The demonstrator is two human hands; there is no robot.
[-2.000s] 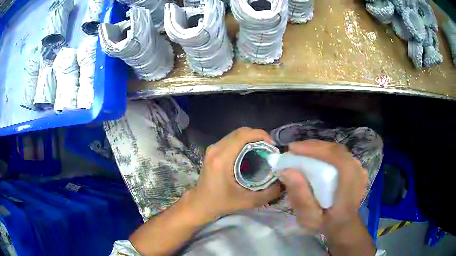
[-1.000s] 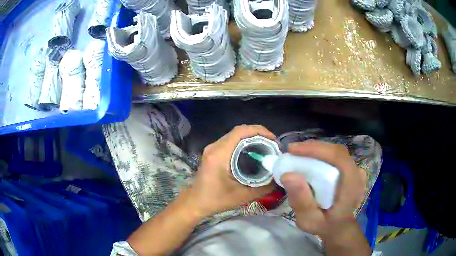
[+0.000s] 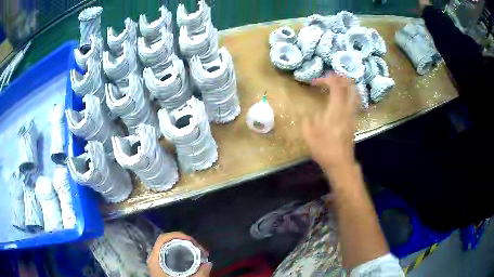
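My left hand (image 3: 161, 255) is low in the picture, partly cut off by the bottom edge. It holds a grey-white tubular body (image 3: 180, 257) upright over my lap, its round open end facing up. My right hand (image 3: 331, 127) is blurred and reaches over the bench, fingertips at the near edge of a pile of grey scalloped rings (image 3: 347, 63). Whether it grips a ring cannot be told. The white glue bottle (image 3: 260, 117) with its green tip stands upright on the tan bench, left of my right hand.
Glued assemblies (image 3: 189, 135) stand in close rows on the bench's left. A blue tray (image 3: 92, 213) with loose bodies is further left. More pale parts (image 3: 417, 47) lie at the bench's right, by another person's dark sleeve (image 3: 445, 33). A green surface (image 3: 257, 12) lies behind.
My right hand has let go of the glue bottle, which now stands on the bench, and has moved out to the ring pile. The view has shifted, showing more bench; the left hand still holds the body.
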